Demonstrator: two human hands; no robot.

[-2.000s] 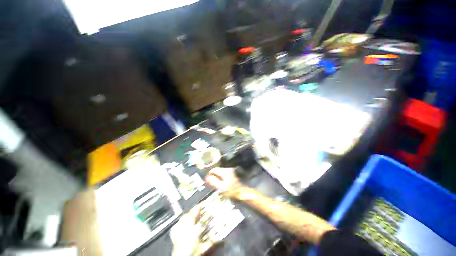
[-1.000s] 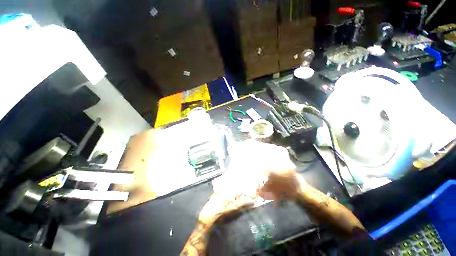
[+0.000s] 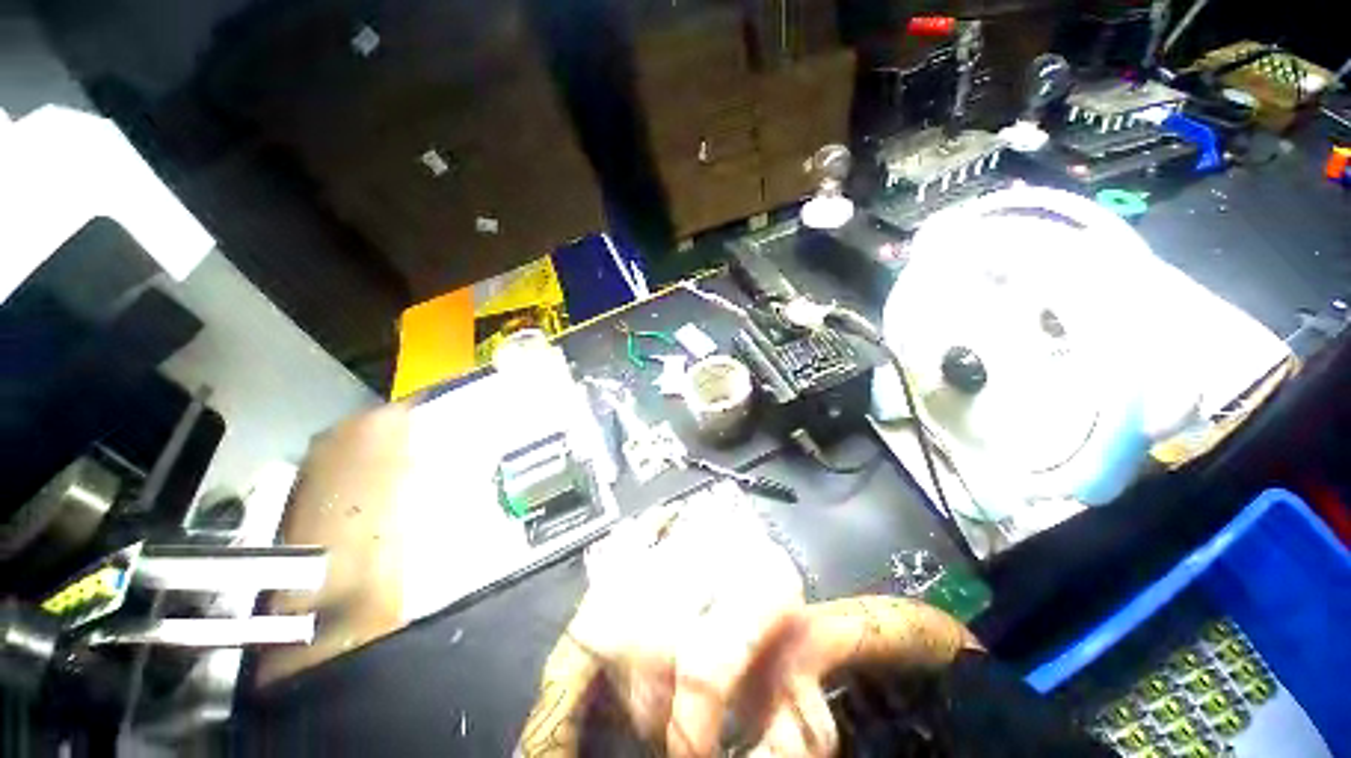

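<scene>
A pale PCB panel (image 3: 704, 555), nearly washed out by glare, is low in the middle of the head view, over the bench's front part. My left hand (image 3: 593, 684) holds its lower left side. My right hand (image 3: 785, 684) is at its lower right edge with fingers curled against it; glare hides the exact grip. Both hands are close together near the bottom edge of the picture. A thin dark pen-like tool (image 3: 751, 478) lies on the bench just beyond the panel, in neither hand.
A framed device (image 3: 541, 481) sits on the white sheet (image 3: 445, 511) at left, beside twin rails (image 3: 237, 570). A round tub (image 3: 719, 388), black station (image 3: 815, 363) and white fan housing (image 3: 1022, 341) stand behind. A green board (image 3: 956, 592) and blue tote (image 3: 1096, 644) are at right.
My right hand has come back from beside the tub to the panel. The view has steadied and shifted. The pen-like tool and a green board at right now show on the bench.
</scene>
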